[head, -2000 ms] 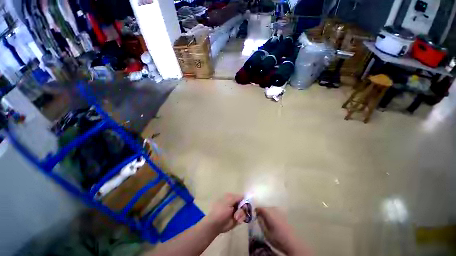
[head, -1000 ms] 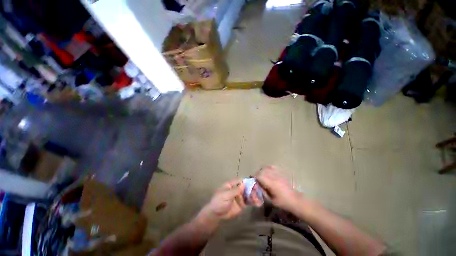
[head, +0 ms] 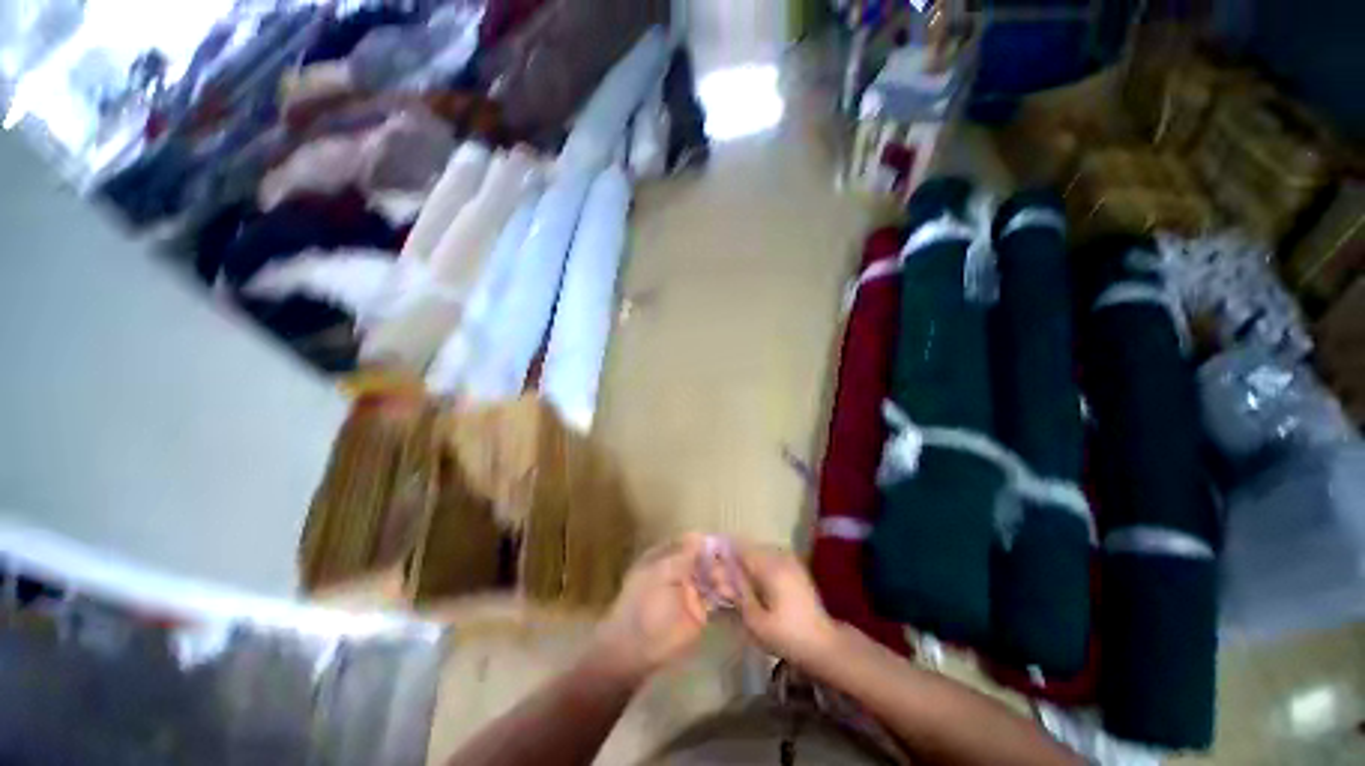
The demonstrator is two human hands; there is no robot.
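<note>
A small pale pinkish-white slip or roll (head: 720, 572) is held between both hands at the lower middle of the head view. My left hand (head: 659, 602) grips it from the left with fingers bent. My right hand (head: 779, 599) holds it from the right with the fingertips. The image is blurred, so I cannot tell exactly what the small thing is.
Dark green fabric rolls (head: 951, 404) and a red roll (head: 858, 434) tied with white strips lie on the right. Pale rolls (head: 584, 299) lie beyond an open brown carton (head: 472, 516) at left. A white pillar (head: 135, 374) stands far left. Clear plastic (head: 1287, 494) is at right.
The view has moved forward along the floor; the carton and fabric rolls are nearer and larger. The blue trolley and stool have left the view. Both hands still hold the small slip.
</note>
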